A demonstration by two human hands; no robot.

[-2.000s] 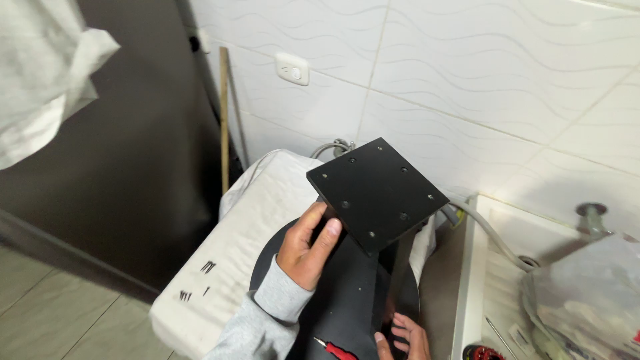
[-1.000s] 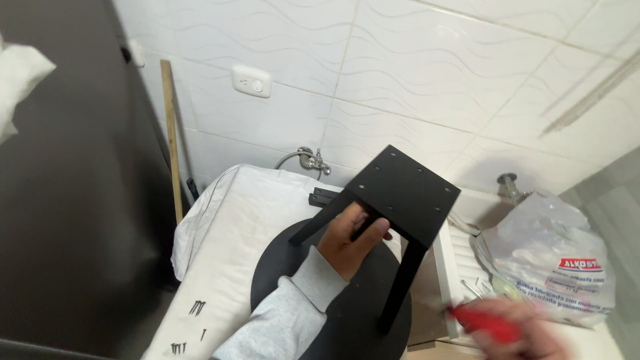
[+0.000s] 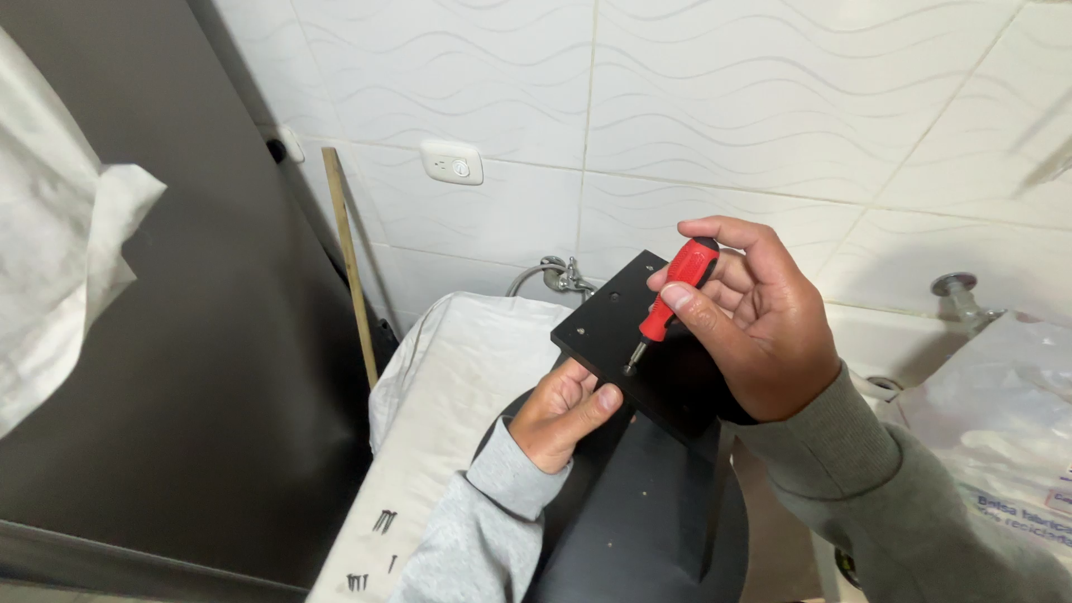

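Note:
My right hand point(image 3: 754, 314) grips a red and black screwdriver point(image 3: 680, 280), its tip at a screw hole near the front edge of a black square plate point(image 3: 599, 322). My left hand point(image 3: 565, 414) holds that plate by its near left edge, thumb at the rim and fingers partly hidden underneath. Black legs stand below the plate, mostly hidden by it and my right arm. Under them lies a round black board point(image 3: 645, 519). Loose black screws point(image 3: 384, 521) rest in small groups on the white cloth point(image 3: 469, 352) to the left.
A dark appliance point(image 3: 184, 335) stands at the left, a wooden stick point(image 3: 350, 268) beside it. On the tiled wall are an outlet point(image 3: 452, 162) and a tap with a hose point(image 3: 559, 275). A white sink point(image 3: 871, 335) and a plastic bag point(image 3: 997, 419) are at the right.
My right hand, low at the right with the red screwdriver one second ago, is now over the plate with the tip on it. Two seconds ago the screwdriver lay on the round board.

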